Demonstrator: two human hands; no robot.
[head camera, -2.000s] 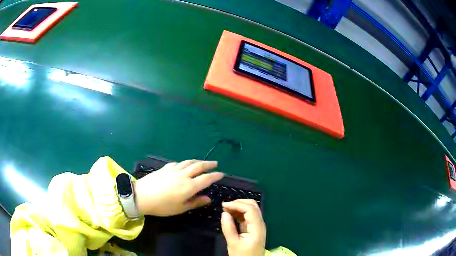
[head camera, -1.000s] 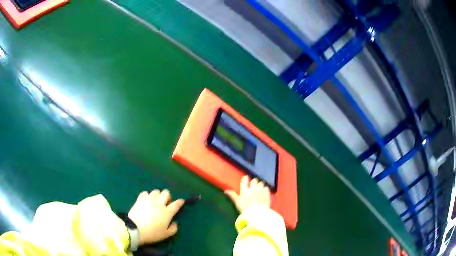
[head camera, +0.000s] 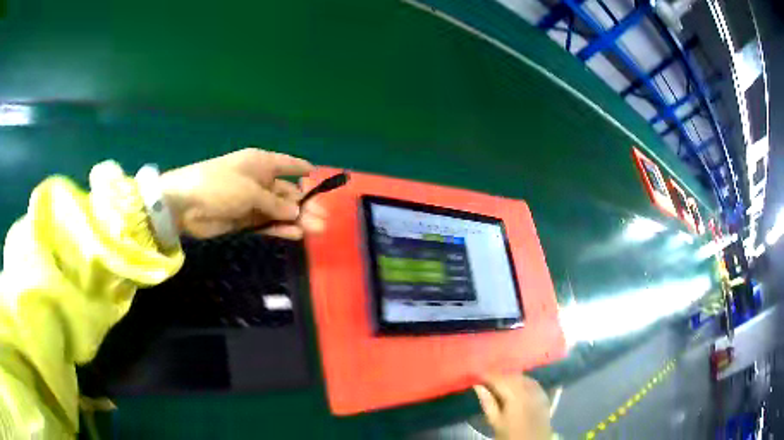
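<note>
The tablet computer (head camera: 447, 266) lies on the red foam pad (head camera: 430, 369), its lit screen showing green blocks in a dark panel. The pad is just right of the black keyboard (head camera: 266, 357). My left hand (head camera: 228, 193), with a pale watch band at the wrist, is above the keyboard's top edge and pinches the black plug (head camera: 331, 182), whose tip points right over the pad's upper left corner. My right hand (head camera: 518, 408), blurred and cut off by the bottom edge, holds the pad's near edge. Its hidden fingertips cannot be made out.
The green bench (head camera: 215, 69) runs away to the right. More red pads with tablets (head camera: 655, 180) lie farther along it. Blue racking (head camera: 610, 34) stands beyond the bench. A yellow floor line (head camera: 632, 400) shows at lower right.
The pad and tablet have come nearer, beside the keyboard. My left hand has lifted the plug from the bench. My right hand has moved from the tablet's edge to the pad's near edge.
</note>
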